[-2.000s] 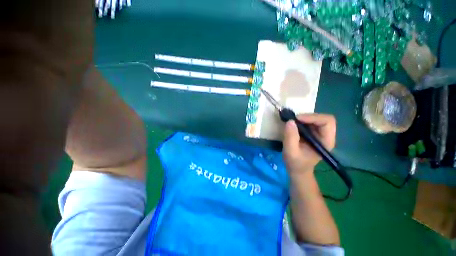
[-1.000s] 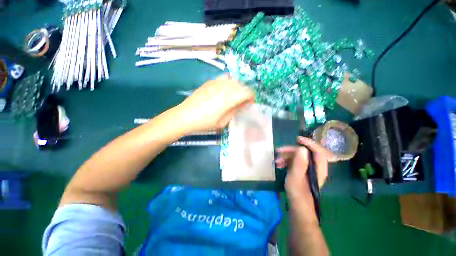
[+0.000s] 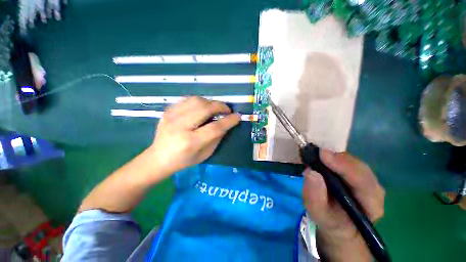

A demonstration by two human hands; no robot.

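Observation:
Several white LED strips [image 3: 186, 79] lie side by side, their orange ends at a row of small green circuit boards [image 3: 263, 79] along the left edge of a beige backing board [image 3: 327, 82]. My left hand [image 3: 191, 130] holds the lowest LED strip [image 3: 135, 113] between thumb and fingers near its orange end, which meets a green board. My right hand [image 3: 347, 192] holds the black soldering iron [image 3: 334, 179] like a pen. Its tip is at or just above the row of green boards, near the third strip's end; contact cannot be told.
A green heap of circuit boards [image 3: 398, 25] lies beyond the backing board. A round tan-rimmed dish [image 3: 434, 110] is at the right. Thin solder wire [image 3: 82, 78] curls left of the strips. A dark object [image 3: 24, 77] and white strips [image 3: 38, 13] are at the far left.
My left hand has come back from near the green heap and now holds a fourth strip at the row. The iron's tip has moved to the boards. The view is closer.

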